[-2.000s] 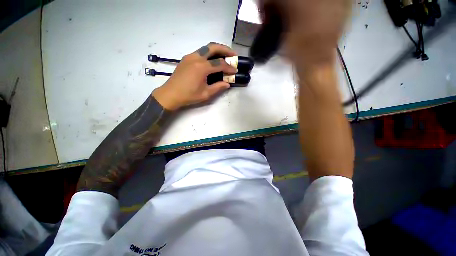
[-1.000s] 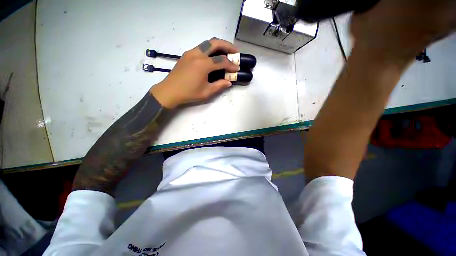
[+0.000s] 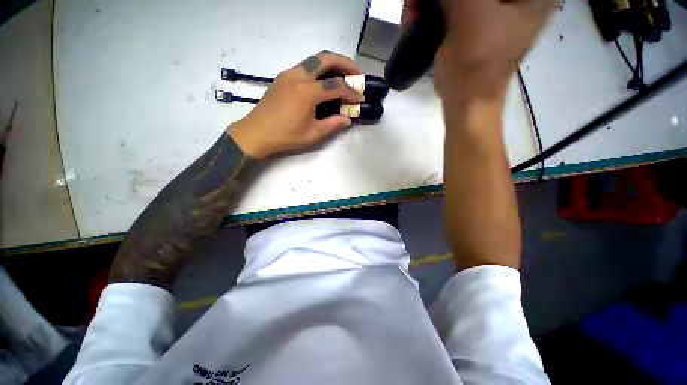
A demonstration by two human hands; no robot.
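Two black housings (image 3: pixel 370 113) with cream-yellow strips lie side by side on the white bench. My left hand (image 3: pixel 300 105) lies over them and holds them, fingers on the strips. Their thin cables run left from under the hand, ending in small dark plugs (image 3: pixel 227 74). My right hand (image 3: pixel 482 45), a little blurred at the top edge, is closed around the black electric screwdriver (image 3: pixel 416 46), whose lower end is just above and right of the housings. Its bit and any screw cannot be made out.
The screw feeder (image 3: pixel 379 39) stands behind the screwdriver, mostly hidden by it and my right hand. A thick black cord (image 3: pixel 595 125) and a thinner one cross the bench at right. Set-aside units (image 3: pixel 636 19) with cables lie at the far right. A red crate (image 3: pixel 618 197) is below the bench edge.
Since one second ago, my right hand has come back left and down with the screwdriver, from over the feeder towards the housings. My left hand has stayed on the housings.
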